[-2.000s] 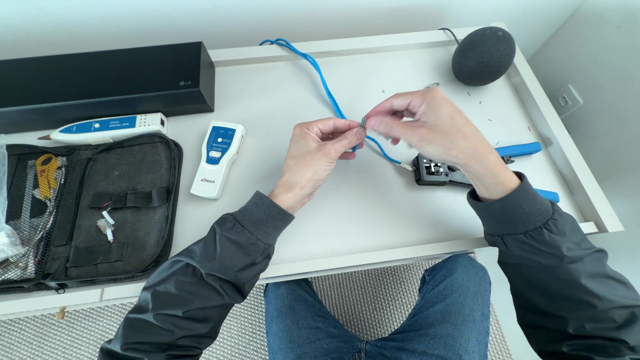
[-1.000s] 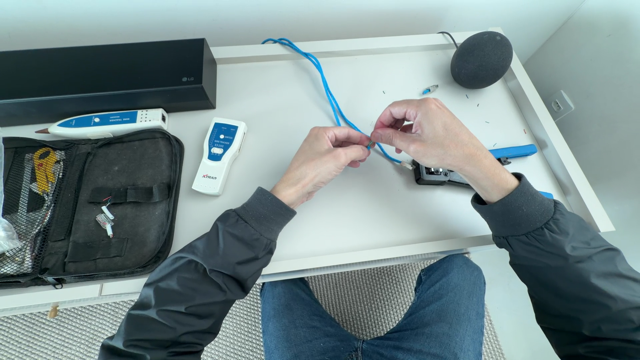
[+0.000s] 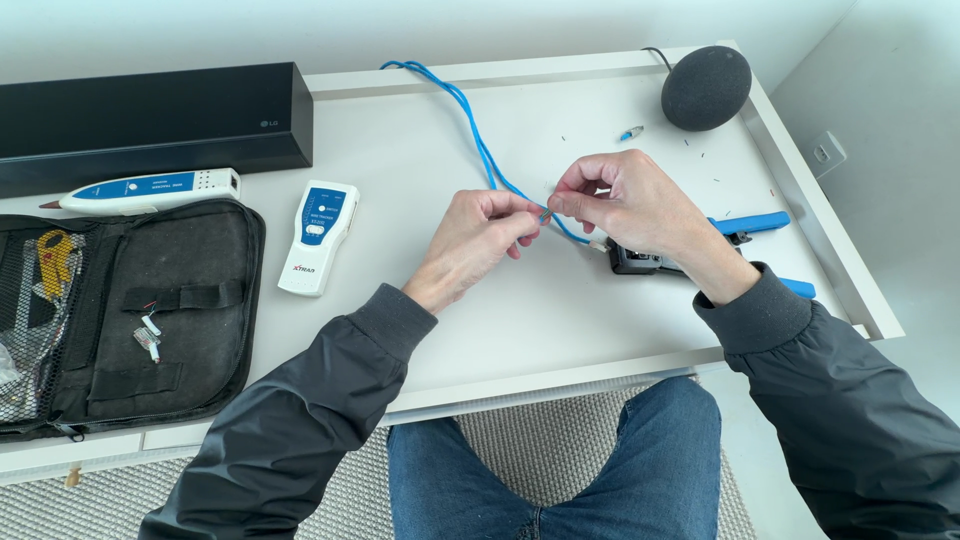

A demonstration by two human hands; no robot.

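Note:
My left hand [image 3: 484, 240] pinches the end of a blue network cable [image 3: 474, 127] between thumb and fingers. Thin coloured wires [image 3: 546, 214] stick out of that end, and the fingertips of my right hand [image 3: 619, 199] close on them. Both hands are held over the white desk, their fingertips nearly touching. Another cable end with a clear plug [image 3: 598, 246] lies below my right hand, touching or beside the black head of a crimping tool [image 3: 634, 259]. The blue handles [image 3: 750, 223] of that tool reach out to the right, partly hidden behind my right wrist.
A white wire tracker unit [image 3: 319, 238] lies left of my hands, with its pen-shaped receiver [image 3: 154, 190] farther left. An unzipped black tool case [image 3: 187, 315] holds loose plugs [image 3: 147, 339]. A black soundbar or box [image 3: 150, 120], a round dark speaker [image 3: 706, 88] and a small connector [image 3: 631, 133] lie behind.
The fingers of my right hand have shifted slightly at the wire ends. My left hand keeps its hold on the cable.

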